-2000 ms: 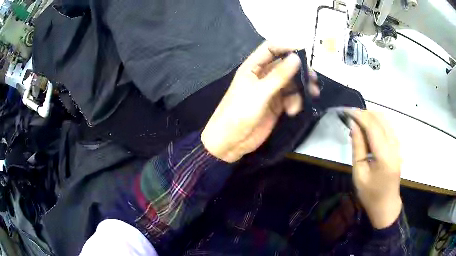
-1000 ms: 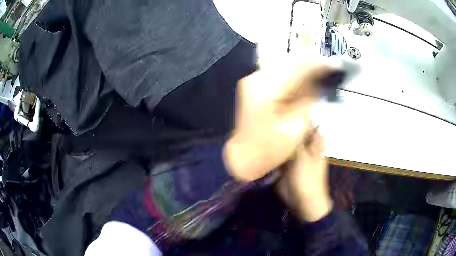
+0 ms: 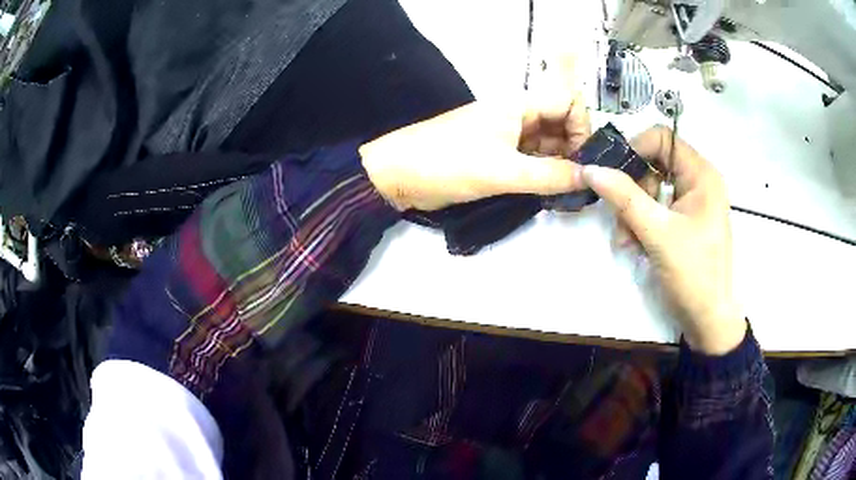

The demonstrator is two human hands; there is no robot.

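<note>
My left hand (image 3: pixel 488 159) and my right hand (image 3: pixel 680 230) meet in front of the needle area. Both pinch a narrow folded black strip end (image 3: pixel 610 150) with pale stitch lines. A thin dark spike (image 3: pixel 674 141) stands up from my right hand's fingers. The black garment body (image 3: pixel 347 84) lies to the left, partly under my left forearm. A black cloth piece (image 3: pixel 488 220) with a rounded edge hangs below my left hand on the white table. The garment between hand and body is partly hidden.
The sewing machine's metal parts (image 3: pixel 695 28) are at the top right, with the striped slide plate (image 3: pixel 634 82) and a small round disc (image 3: pixel 668 101) below them. The white table (image 3: pixel 563 272) has a brown front edge. Dark cloth (image 3: pixel 47 356) lies at the far left.
The hands, blurred and overlapping a second ago, are now side by side on the strip end. The garment body has shifted, and stitch lines show near my left sleeve.
</note>
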